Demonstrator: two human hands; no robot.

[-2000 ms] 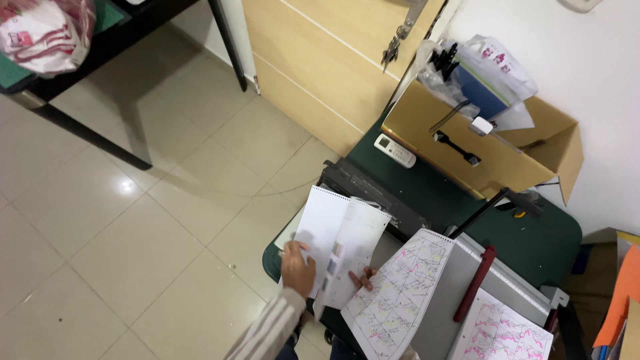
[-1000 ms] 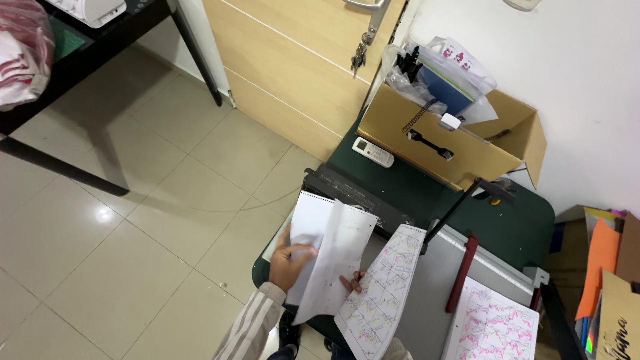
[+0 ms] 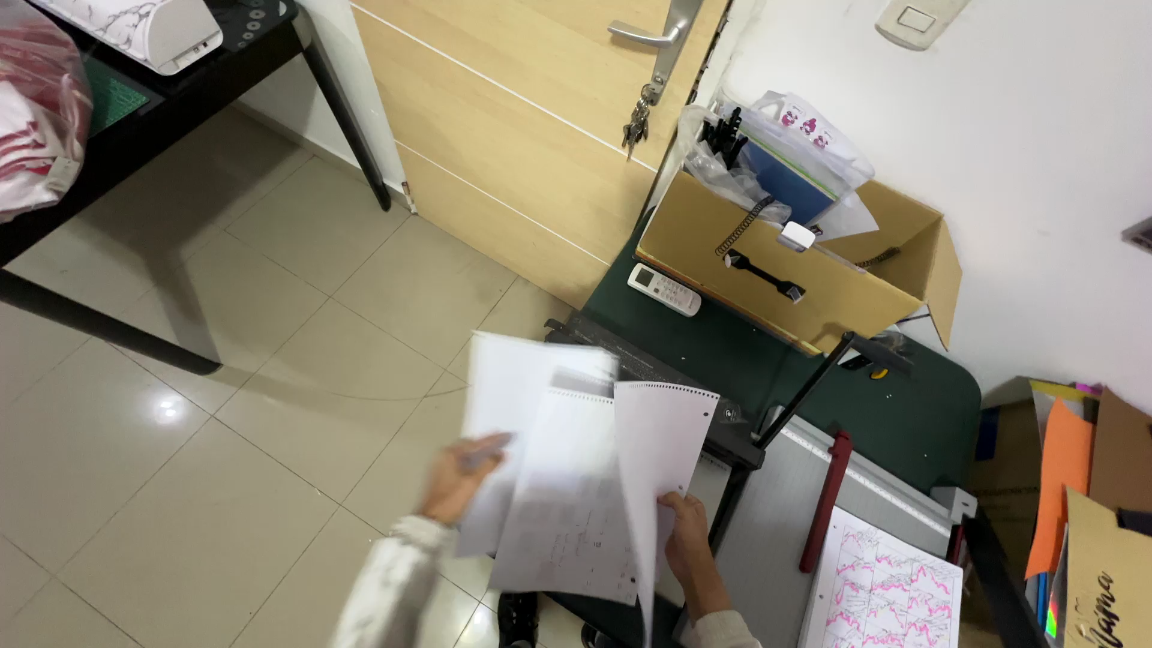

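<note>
My left hand (image 3: 463,477), blurred by motion, grips the left edge of a blank white sheet (image 3: 526,382). Beside that sheet lies a page with holes along its top edge and faint writing (image 3: 571,540). My right hand (image 3: 688,531) pinches the edge of another perforated page (image 3: 666,423), which stands up and bends, its pale side facing left. A black binding machine (image 3: 621,351) sits just behind the papers, partly covered by them. Right of my hands, a sheet with pink and black marks (image 3: 886,585) rests on a grey paper trimmer (image 3: 774,531) with a dark red bar (image 3: 825,504).
An open cardboard box (image 3: 783,270) holding bags and a blue folder stands on the dark green table (image 3: 936,387), near a white remote control (image 3: 664,290). Folders, one orange (image 3: 1062,486), are at the right. A black table (image 3: 171,108) stands upper left, beyond the tiled floor.
The marked sheet that was near my right hand no longer shows there; a pale page is in that hand. My left hand has moved from over the pages to a blank sheet's left edge.
</note>
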